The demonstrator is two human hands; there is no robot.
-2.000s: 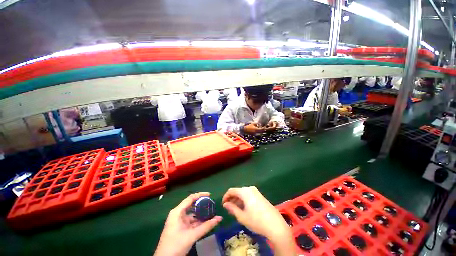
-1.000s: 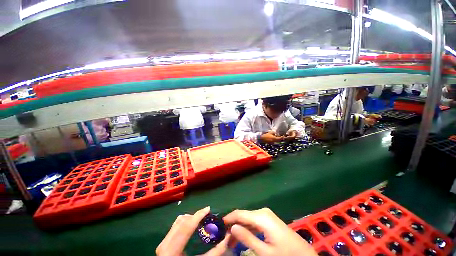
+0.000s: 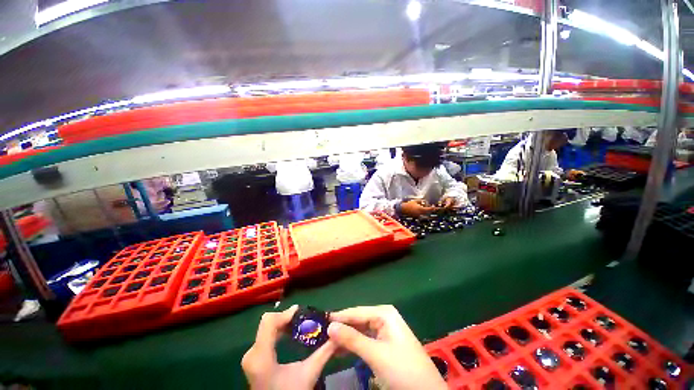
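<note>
A round black unit [image 3: 310, 326] with a purple-blue glint is held up low in the middle of the view. My left hand [image 3: 283, 352] grips it at its left side and from below. My right hand [image 3: 380, 341] touches its right edge with thumb and fingertips; whether a small part is between them cannot be told. A red compartment tray [image 3: 508, 352] lies at near right, with dark discs in its pockets. A blue bin [image 3: 364, 373] is mostly hidden behind my right hand.
Gridded red trays with discs [image 3: 232, 266] lie across the green belt [image 3: 456, 263] at left, beside a flat-topped red tray [image 3: 342, 240]. A raised shelf [image 3: 304, 137] crosses above. A metal post [image 3: 660, 145] stands at right. A person in white [image 3: 415, 187] works opposite, by many small dark pieces.
Since two seconds ago, my right hand has come in from beside the unit to touch it, and the unit's face now shows a purple glint. The view has shifted, so the trays appear further right.
</note>
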